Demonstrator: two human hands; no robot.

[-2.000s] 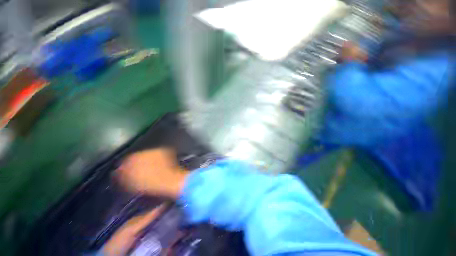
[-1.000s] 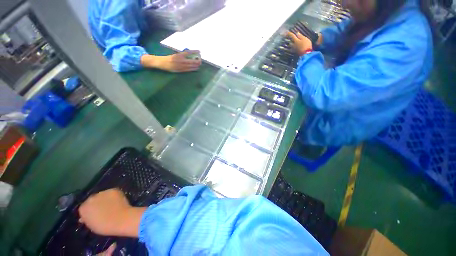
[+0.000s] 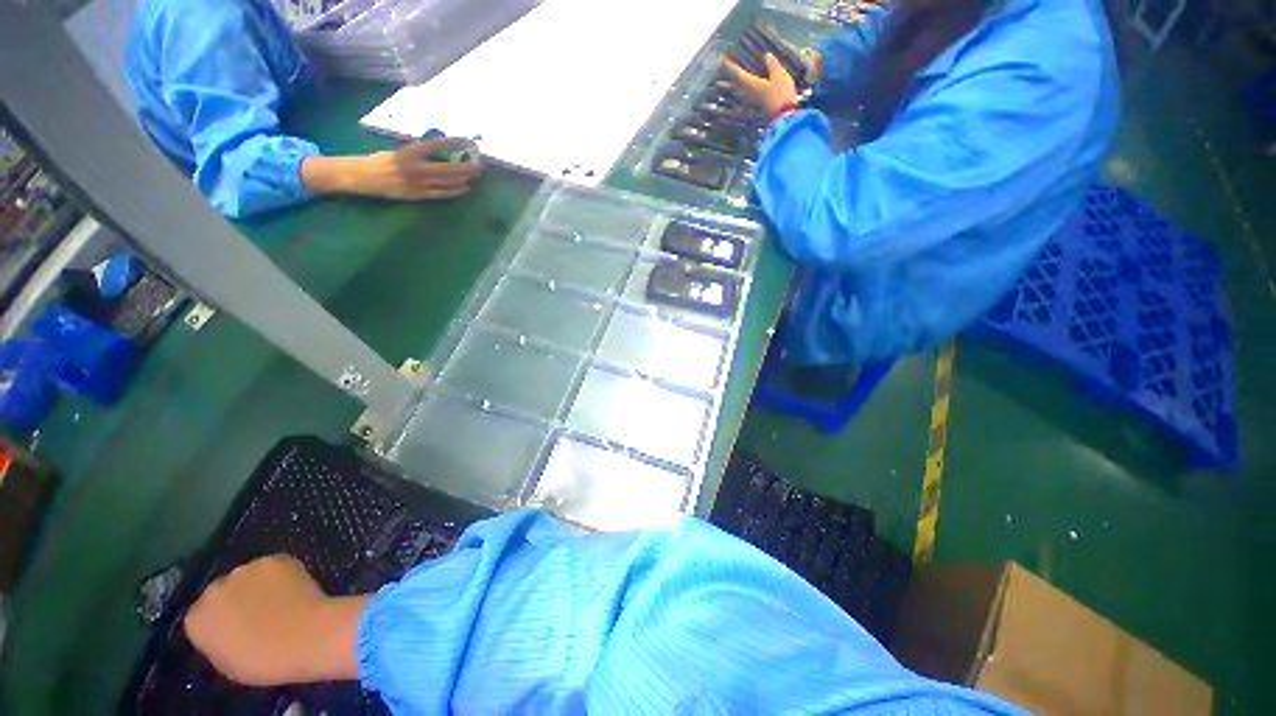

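My right hand [image 3: 266, 623], bare with a blue sleeve, is over the black blister tray [image 3: 301, 497] at the lower left. Its fingers are curled down and hidden behind the hand, so I cannot tell whether it holds anything. My left hand is not visible. A small dark unit [image 3: 160, 593] lies at the tray's left edge. The clear blister tray [image 3: 483, 364] lies beyond the black tray; two black units [image 3: 696, 290] sit in its far right pockets.
A grey metal post [image 3: 238, 266] stands left of the clear tray. A white sheet [image 3: 560, 91] lies beyond. Two people in blue smocks work at the far side and right. Blue pallet [image 3: 1119, 322] and cardboard box [image 3: 1078, 650] are at the right; blue bin [image 3: 84, 350] at the left.
The view has swung, so the bench and trays sit further left. My right hand stays over the black tray. The fingertips seen below it a second ago are no longer visible.
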